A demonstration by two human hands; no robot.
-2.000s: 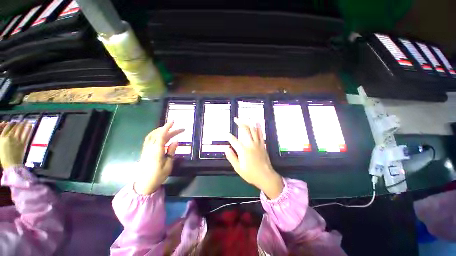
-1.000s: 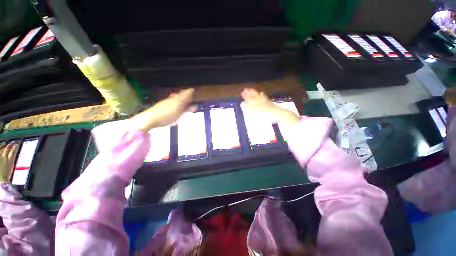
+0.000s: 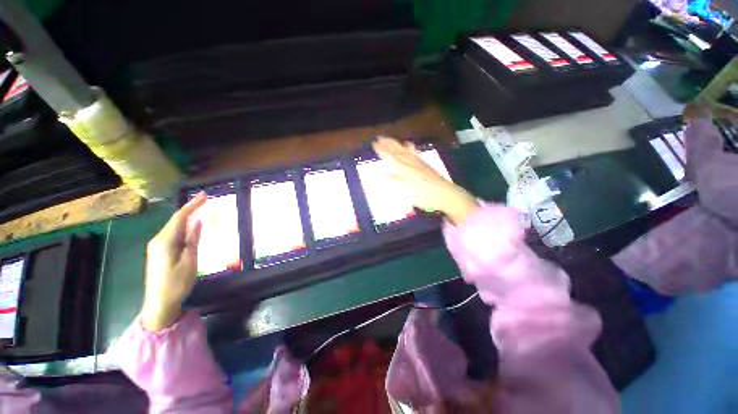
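A black tray lies on the green bench in front of me, tilted up to the right in view. It holds several smartphones side by side, screens glowing white, with small green and red marks at their lower ends. My left hand is at the tray's left end, fingers at the leftmost phone's left edge, holding nothing that shows. My right hand lies over the phones at the right end, fingers extended and partly covering two screens. Whether it touches them is unclear.
A white power strip lies right of the tray. A stack of trays with lit phones stands behind it. A wrapped post rises at left. Another tray lies far left. A white cable runs along the near edge. A neighbour's sleeve is at right.
My left hand has come back from the tray's far side to its left end. My right hand stays over the right-hand phones. The view has swung right, so the bench appears shifted left and tilted.
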